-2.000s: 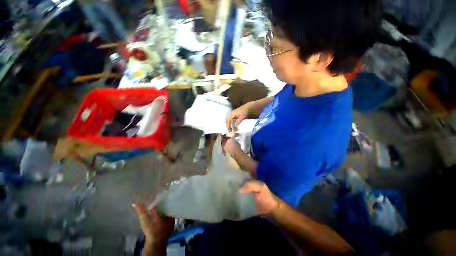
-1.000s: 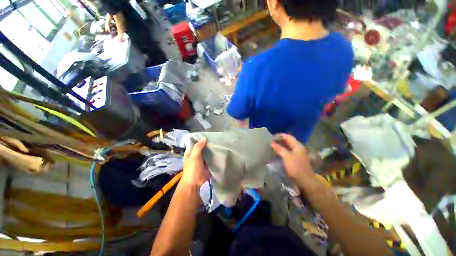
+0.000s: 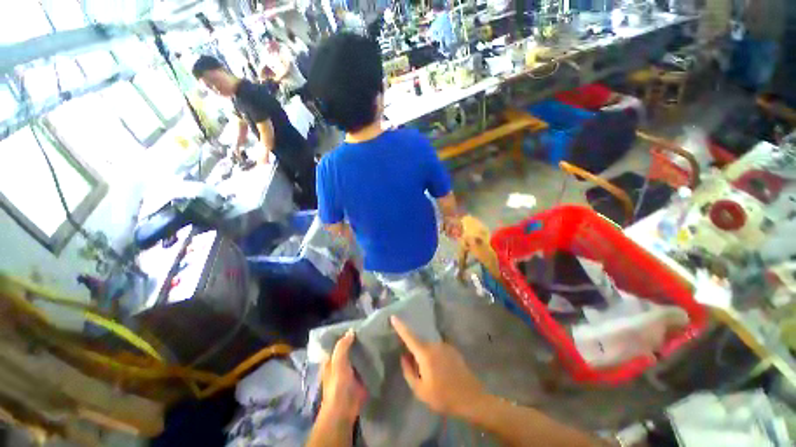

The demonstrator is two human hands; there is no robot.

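A light grey fabric piece is held in the air at the lower middle, folded and partly hanging down. My left hand grips its left part, with the thumb on top. My right hand is on the cloth's right side, with the index finger stretched over it and the other fingers curled. Whether the right fingers pinch the cloth is hard to tell.
A red plastic crate with cloth stands at right. A person in blue stands ahead; another in black works at a table by the windows. A control box and a blue crate are at left; grey cloth lies lower left.
The view has swung and lifted. The person in blue has moved farther away. The cloth, spread between both hands before, is now more bunched, and my hands are closer together.
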